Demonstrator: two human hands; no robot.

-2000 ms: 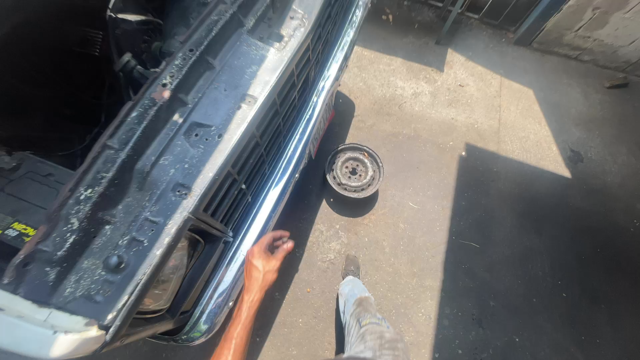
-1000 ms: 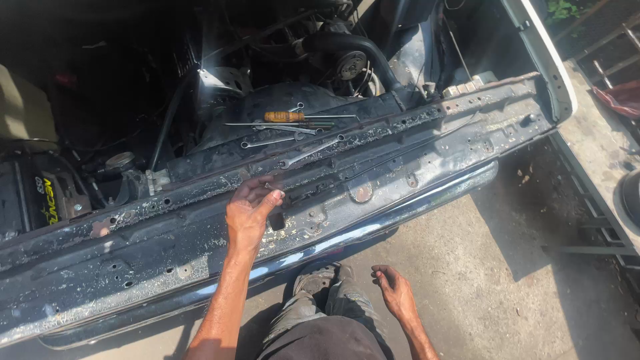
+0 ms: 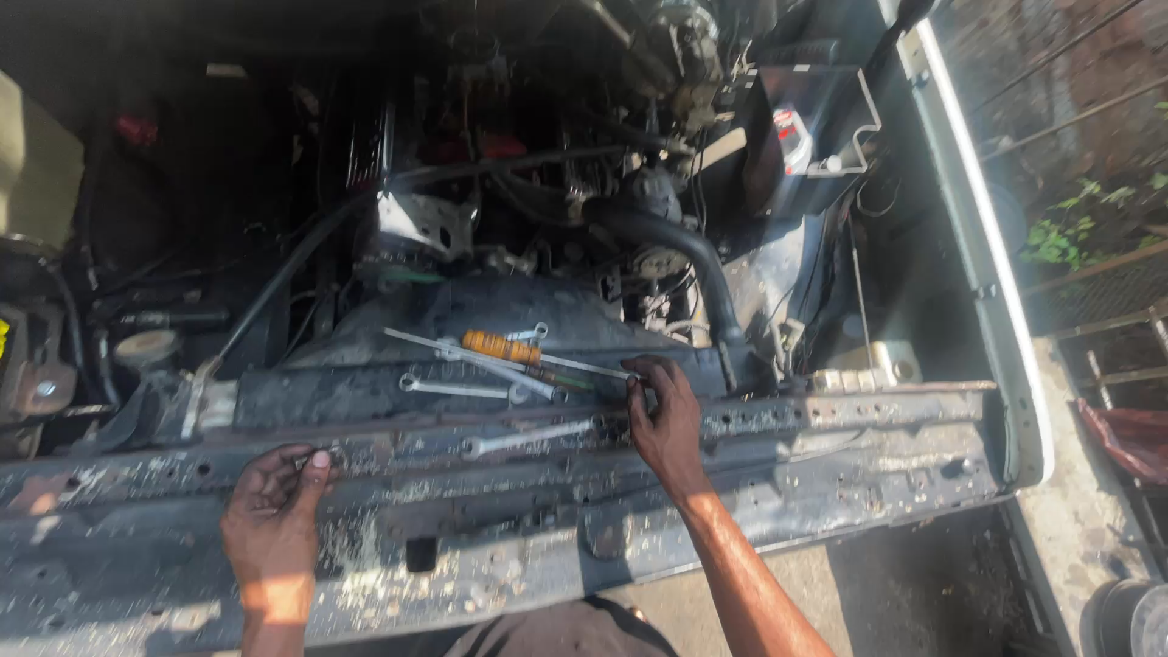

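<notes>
My left hand [image 3: 278, 502] is above the car's front crossmember [image 3: 493, 557], with thumb and fingers pinched on a small dark part too blurred to name. My right hand [image 3: 662, 415] has its thumb and forefinger at the tip of a screwdriver [image 3: 502, 347] with an orange handle; whether it grips the shaft I cannot tell. Several wrenches lie around the screwdriver on the radiator's top cover, one combination wrench [image 3: 456, 388] to its left. Another wrench [image 3: 529, 438] rests on the crossmember between my hands.
Behind the tools lies the open engine bay, with a black radiator hose [image 3: 671, 237] and a black box [image 3: 812, 128] holding a bottle. A fender edge [image 3: 981, 246] bounds the right side. Beyond it are metal bars and a wheel rim [image 3: 1131, 620] at the lower right.
My right hand has moved from beside my legs up to the tools. My left hand stays over the crossmember. The view has turned from the ground at the car's front to the engine bay.
</notes>
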